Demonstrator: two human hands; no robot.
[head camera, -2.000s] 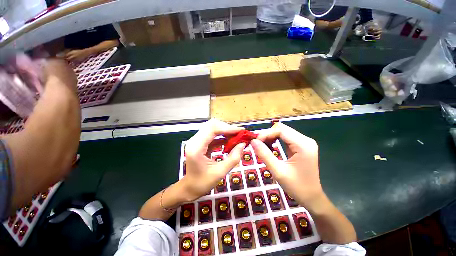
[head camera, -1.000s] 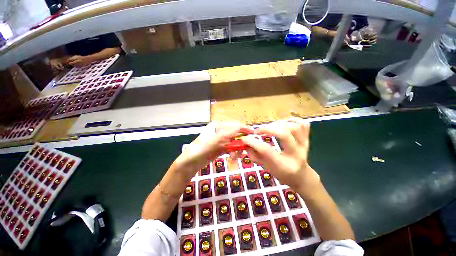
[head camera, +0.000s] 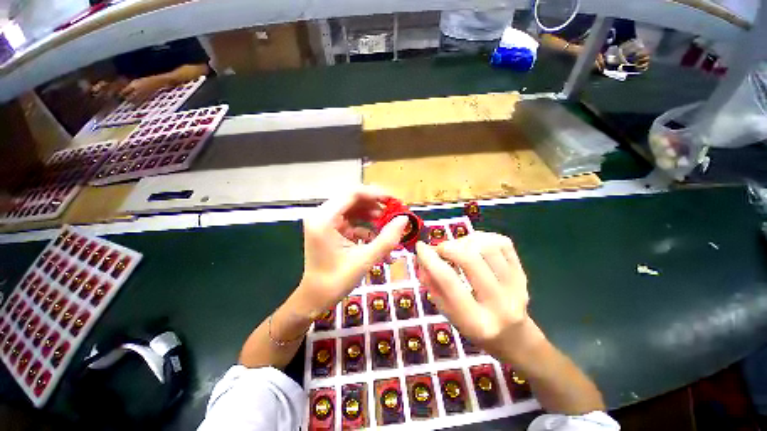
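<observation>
My left hand (head camera: 341, 257) holds a small red piece with a dark round centre (head camera: 409, 226) between thumb and fingers, above the far part of a white compartment tray (head camera: 412, 367). My right hand (head camera: 481, 290) is just right of the piece, its fingertips bunched at the piece's lower right edge; whether they grip any part of it I cannot tell. The tray holds rows of red-and-black pieces with gold centres. One cell (head camera: 399, 268) below the held piece shows a bare tan bottom. My hands hide some of the far cells.
Another filled tray (head camera: 63, 307) lies at left, beside a black head strap (head camera: 160, 358). Beyond the bench edge are a grey panel (head camera: 286, 172), a plywood board (head camera: 446, 143) and stacked clear plastic trays (head camera: 565, 139). A pale scrap (head camera: 647, 270) lies at right. Another person's hands (head camera: 139, 87) are at upper left.
The red piece is turned so its dark round centre shows. My right hand has moved down and slightly away from it. The other person's arm at left has gone, uncovering the left tray.
</observation>
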